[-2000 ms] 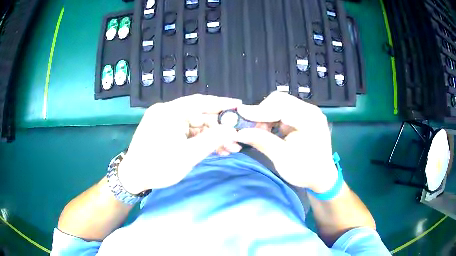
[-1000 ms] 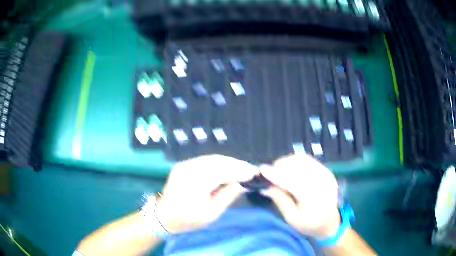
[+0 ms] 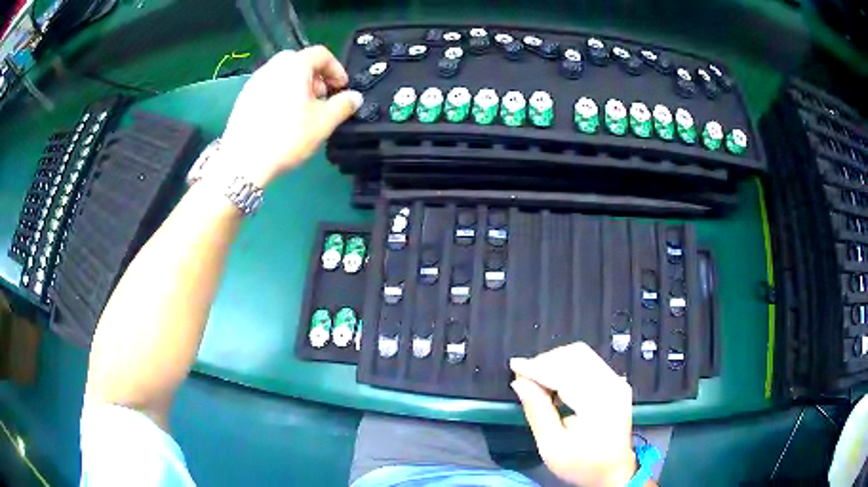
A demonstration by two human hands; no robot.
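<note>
My left hand [image 3: 286, 109] is at the left end of the upper tray [image 3: 495, 81]. Its thumb and fingertips are close beside a dark unit in that tray's corner; whether they grip anything is unclear. The upper tray holds dark units with round white faces above a row of green-and-white pieces [image 3: 486, 107]. My right hand [image 3: 582, 409] is over the front edge of the working tray [image 3: 533, 295]. Its thumb and forefinger come together, with no held thing clearly visible. Black ring parts [image 3: 457, 340] lie at both sides of the working tray.
A small side tray [image 3: 331, 290] with green-and-white pieces shows at the working tray's left edge. Slanted black trays [image 3: 124, 224] stand at far left, one with parts. A tray stack [image 3: 838, 219] stands at far right. A round white object [image 3: 850, 447] is at lower right.
My hands have separated from around a small dark unit near my body. The left has reached forward and left to the upper tray. The view has shifted, now showing the upper tray fully.
</note>
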